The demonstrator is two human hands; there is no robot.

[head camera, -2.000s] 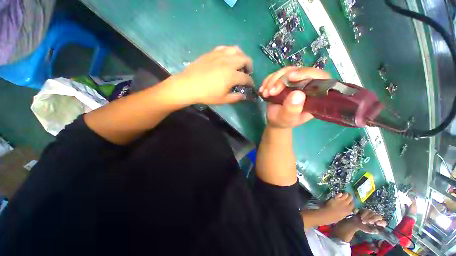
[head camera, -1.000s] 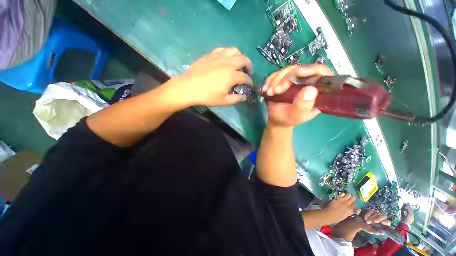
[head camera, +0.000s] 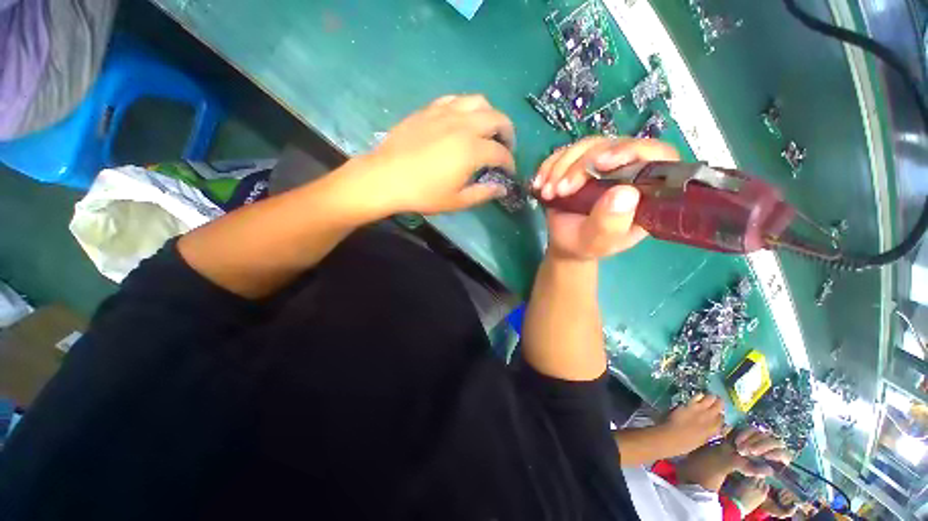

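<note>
My left hand (head camera: 445, 156) holds a small dark and silver circuit-board assembly (head camera: 496, 183) between its fingers, which hide part of it. My right hand (head camera: 590, 195) is closed around a dark red electric screwdriver (head camera: 702, 207). The screwdriver's narrow end points left at the board assembly; whether the tip touches it I cannot tell. A black power cord (head camera: 880, 256) runs from its rear and curves up at the right. A group of board assemblies (head camera: 578, 76) lies on the green bench beyond my hands.
A board pile (head camera: 704, 338) and a yellow box (head camera: 748, 382) lie at right, near another person's hands (head camera: 697, 419). A pale rail (head camera: 696, 112) borders the conveyor with scattered boards (head camera: 793, 155). A blue stool (head camera: 153, 92) and white bag (head camera: 127, 219) are at left.
The rear of the screwdriver has risen and come down again slightly in my right hand. My left hand has barely moved. Boards on the conveyor have shifted.
</note>
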